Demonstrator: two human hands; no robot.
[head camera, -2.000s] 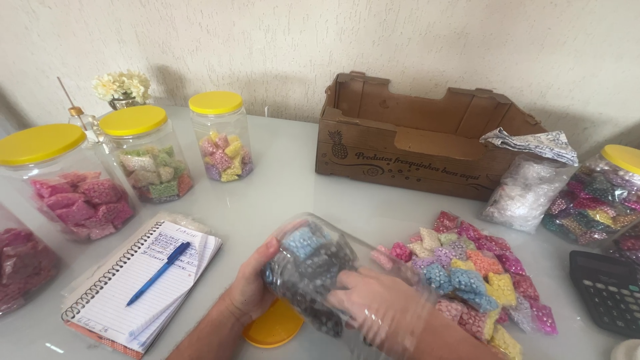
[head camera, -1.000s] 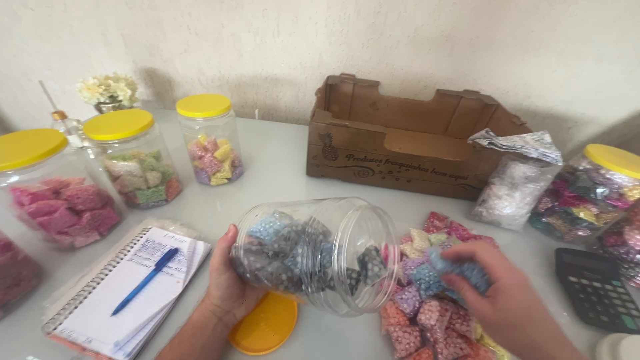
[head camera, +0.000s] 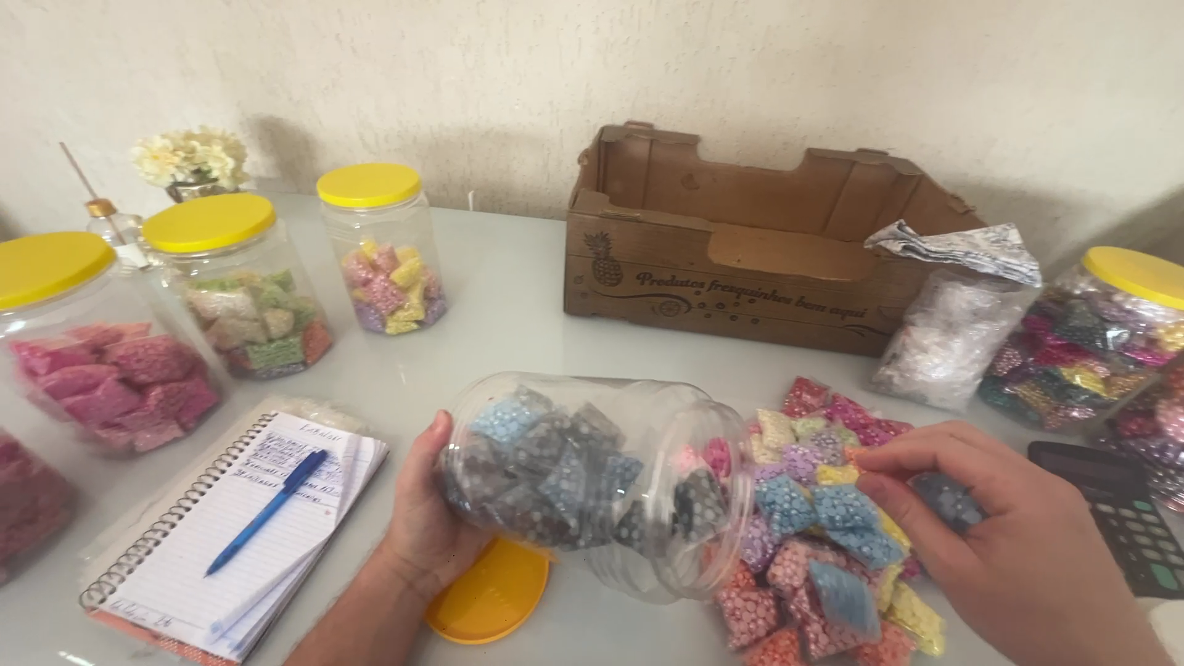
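My left hand (head camera: 439, 523) holds a clear plastic jar (head camera: 592, 481) on its side by the base, its open mouth toward the right. Black, grey and light blue packets of beads (head camera: 546, 453) lie inside. Just right of the mouth spreads a pile of small bead packets (head camera: 786, 564) in pink, blue, yellow, lilac and red. My right hand (head camera: 971, 527) is over the pile's right side, thumb and forefinger close together near an orange and a yellow packet; a dark blue packet (head camera: 948, 499) shows under the fingers. Whether the fingertips grip one cannot be told. A yellow lid (head camera: 490, 592) lies below the jar.
Yellow-lidded jars of packets, one (head camera: 384, 268) at the back, stand left; another (head camera: 1082, 351) stands right. A spiral notebook (head camera: 222, 546) bears a blue pen (head camera: 268, 509). Behind are a cardboard box (head camera: 721, 287) and a bag of clear packets (head camera: 953, 342). A calculator (head camera: 1119, 518) lies right.
My right hand was at the jar two seconds ago, then over the pile with blue packets; now it is at the pile's right side. The jar has turned its mouth to the right.
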